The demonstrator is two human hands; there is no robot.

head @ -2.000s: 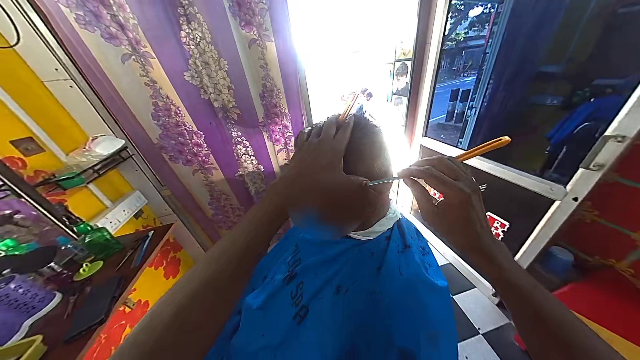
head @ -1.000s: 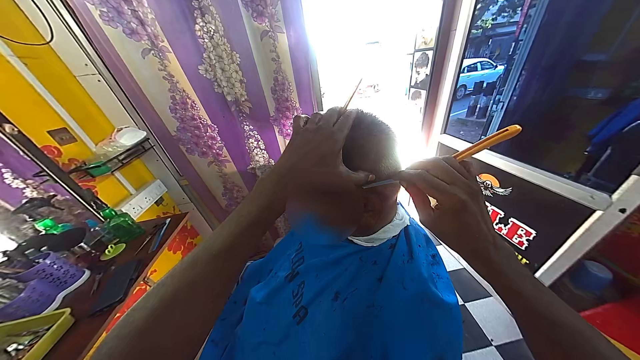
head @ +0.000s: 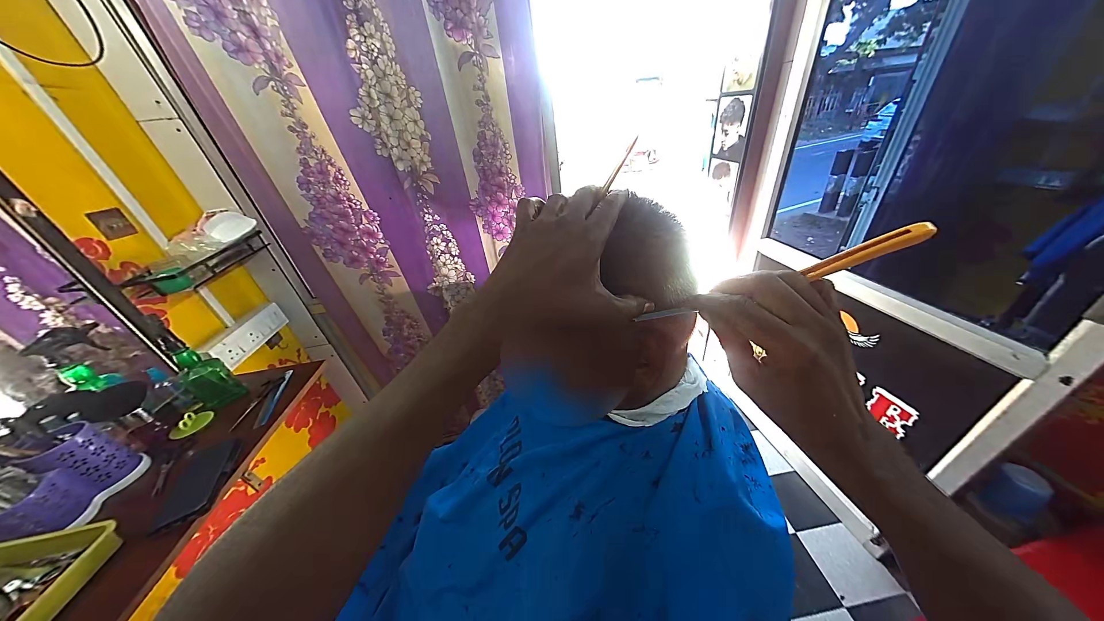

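Note:
A seated person's head (head: 651,246) is in the middle, above a blue barber's cape (head: 604,509) with cut hair on it and a white neck strip (head: 664,401). My left hand (head: 573,267) lies spread on the head, its thumb by the blade; a thin pointed stick, perhaps a comb's tail (head: 621,164), sticks up from between its fingers. My right hand (head: 768,336) grips a straight razor with an orange handle (head: 871,250). The razor's blade (head: 666,315) lies against the side of the head near the ear. The person's face is blurred.
At the left, a wooden counter (head: 194,509) holds a purple basket (head: 86,470), a yellow-green tray (head: 65,561) and a green bottle (head: 207,379). A flowered curtain (head: 345,172) hangs behind. A white-framed glass door (head: 949,319) stands at the right.
The view has shifted slightly. My left hand stays on the head and my right hand keeps the razor at its side, with the orange handle now tilted a little differently.

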